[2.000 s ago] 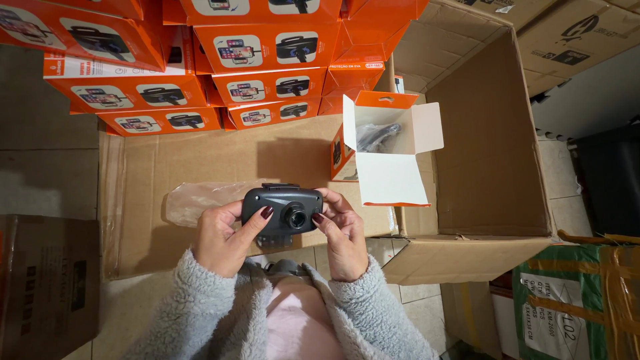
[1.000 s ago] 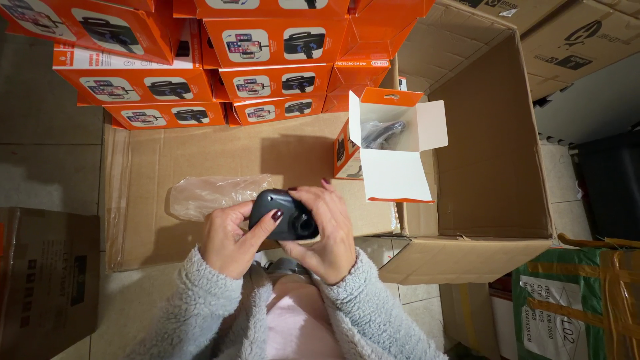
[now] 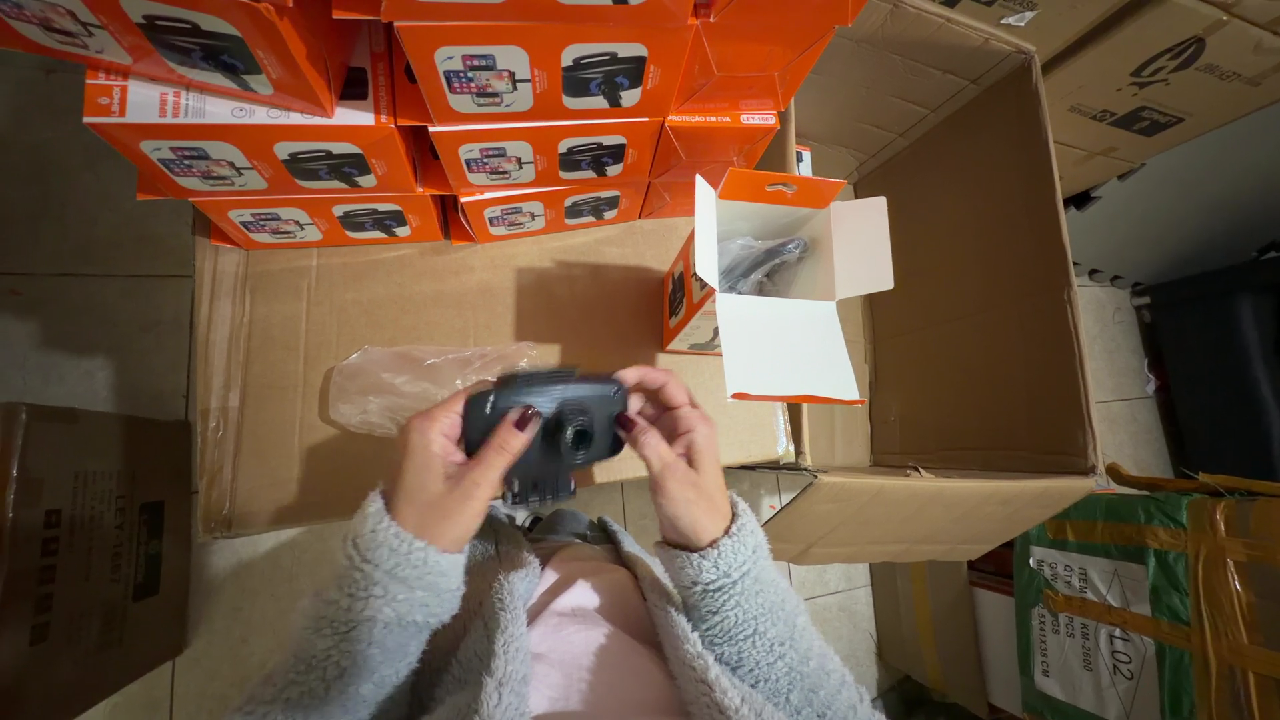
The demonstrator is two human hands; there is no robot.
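A black plastic phone holder head [image 3: 545,425], with a round socket facing up, is held between both hands above the near edge of a cardboard box. My left hand [image 3: 450,465] grips its left end, thumb on the face. The fingers and thumb of my right hand [image 3: 680,450] pinch its right end. Just beyond my left hand, a crumpled clear plastic bag [image 3: 400,385] lies on the cardboard. To the right stands an orange and white retail box [image 3: 790,345] with its flaps open; inside it is a dark part in clear plastic [image 3: 760,265].
Stacked orange retail boxes [image 3: 540,155] fill the back left of the cardboard surface [image 3: 420,290]. An open, deep carton [image 3: 970,300] stands at the right. A brown carton [image 3: 95,560] is at the lower left, and a taped green package [image 3: 1110,600] at the lower right.
The phone holder head, tilted and partly covered by my right hand a second ago, now shows its socket face again. My right hand has shifted to its right end.
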